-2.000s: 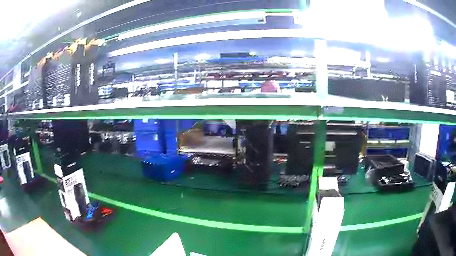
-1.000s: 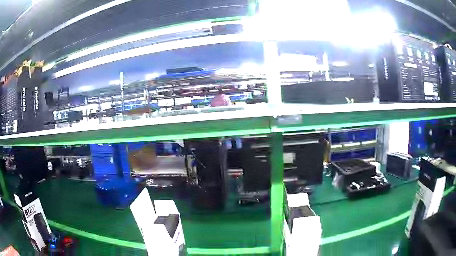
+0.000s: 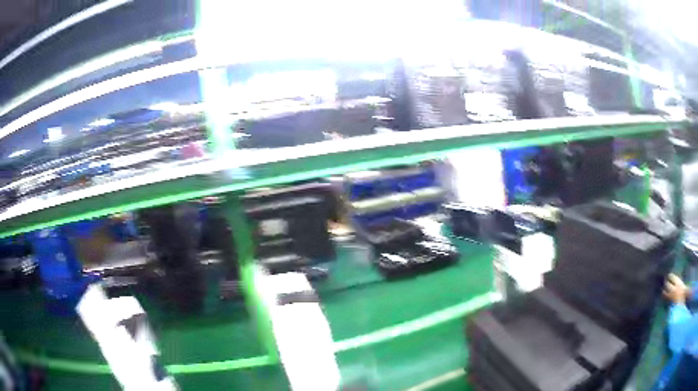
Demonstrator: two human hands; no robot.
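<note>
Neither of my hands is in view. An open white box [image 3: 126, 332] stands on the green bench at the lower left, with a dark piece in its opening. A second white box [image 3: 304, 336] stands upright beside the green post. Black foam trays [image 3: 547, 344] are stacked at the lower right, with a shaped hollow on top. A taller foam stack [image 3: 612, 260] stands behind them. Another white box [image 3: 526, 263] stands left of that stack. The picture is blurred, so print on the boxes cannot be read.
A green-and-white shelf [image 3: 337, 156] crosses overhead, with dark cartons [image 3: 440, 95] on it. A green post [image 3: 246, 267] rises from the bench. A black tray [image 3: 413, 248] lies beyond. Another person's hand [image 3: 675, 290] and blue sleeve show at the right edge.
The view has swung right. The boxes and post have shifted left in the picture. The foam stacks and the other person's hand have come into view at the right; the left-hand printed box has left it.
</note>
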